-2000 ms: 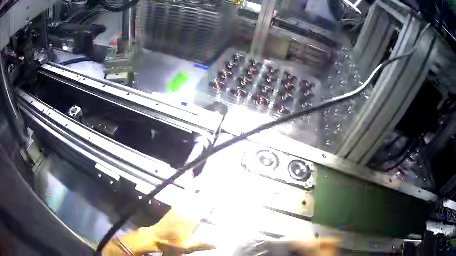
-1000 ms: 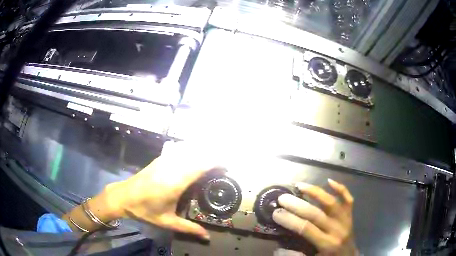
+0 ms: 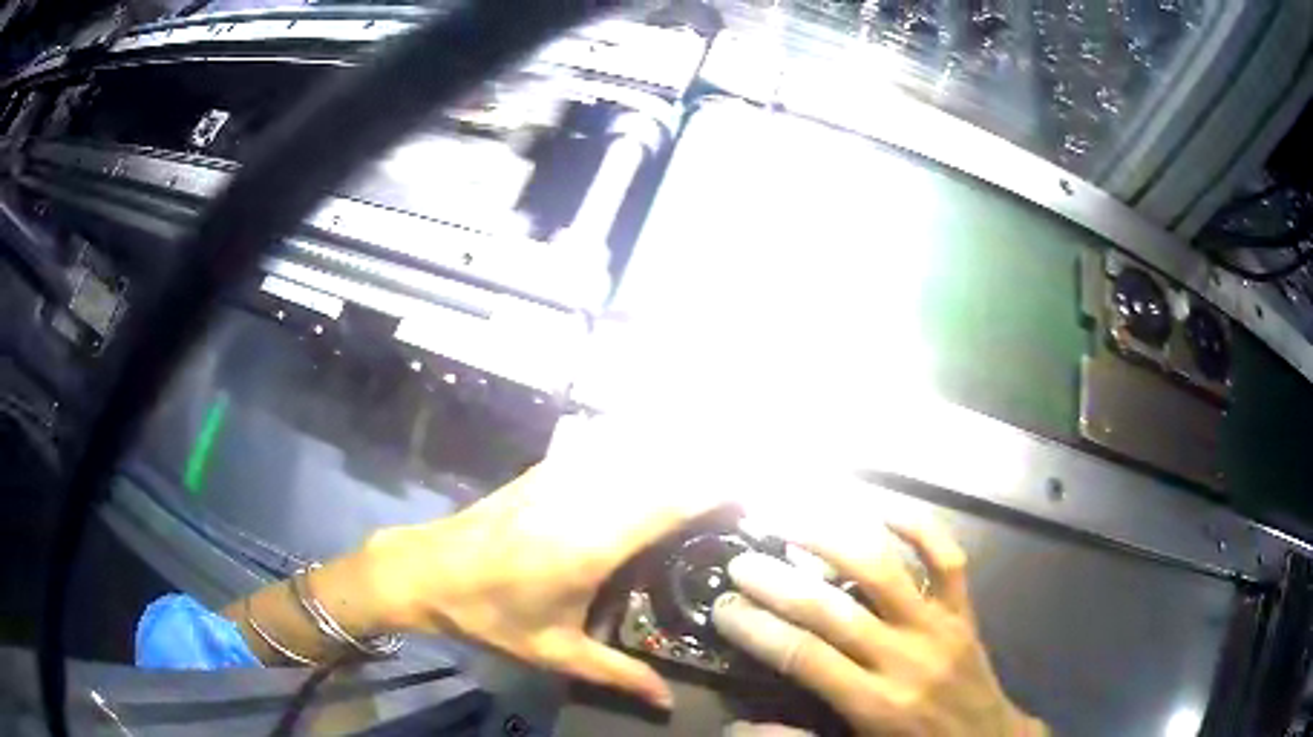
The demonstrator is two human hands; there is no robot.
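Observation:
A metal carrier pallet (image 3: pixel 634 710) lies on the near ledge at the bottom centre. A round black part (image 3: pixel 697 570), possibly a motor stator, sits in its left nest. My left hand (image 3: pixel 533 576) holds the carrier's left end, with thumb and forefinger around the nest and fingers partly lost in glare. My right hand (image 3: pixel 878 626) lies over the carrier's right side, with white-covered fingertips on the left round part. It hides the carrier's right nest, and whether it grips anything cannot be told.
A second carrier (image 3: pixel 1152 418) with two round parts lies on the green belt (image 3: pixel 1008 288) at the right. A metal rail (image 3: pixel 1051 482) runs between belt and ledge. Slide rails (image 3: pixel 432 252) are at the left. A thick black cable (image 3: pixel 216 288) crosses the left of the view.
My right hand's fingertips have moved left from the right round part onto the left one. The carrier on the belt appears farther right and lower. The view has shifted, and the cable crosses more of it.

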